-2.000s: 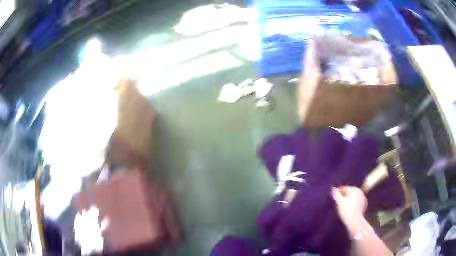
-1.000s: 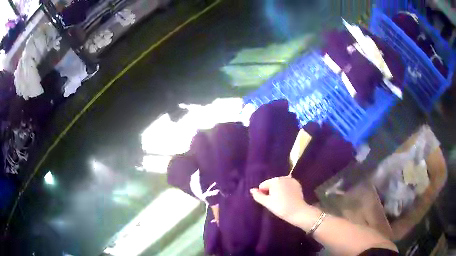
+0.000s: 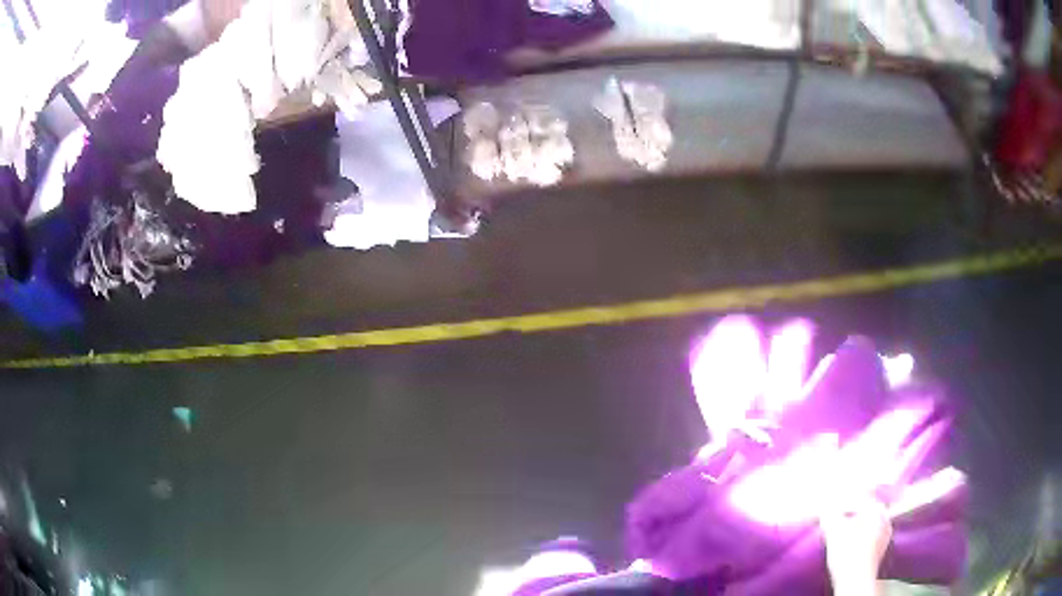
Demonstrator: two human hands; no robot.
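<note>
A large bundle of dark garments (image 3: 699,524) shows at the lower right. It looks purple, with bright glare over its upper part. A pale tag or strip (image 3: 928,491) sticks out at its right side. My right hand (image 3: 856,538) lies on the bundle at the bottom, overexposed and blurred. It appears closed on the cloth, with the fingertips lost in glare. My left hand is not in view.
A yellow line (image 3: 512,324) crosses the dark green floor (image 3: 349,466). Beyond it, white garment pieces (image 3: 210,122) hang at the upper left near dark garments (image 3: 489,35). Pale bundles (image 3: 518,146) sit along a grey bench side (image 3: 745,116). A red item (image 3: 1029,122) is at the far right.
The view has swung away from the cartons and blue crates to the yellow line and benches. The dark bundle and my right hand have shifted to the lower right of the picture.
</note>
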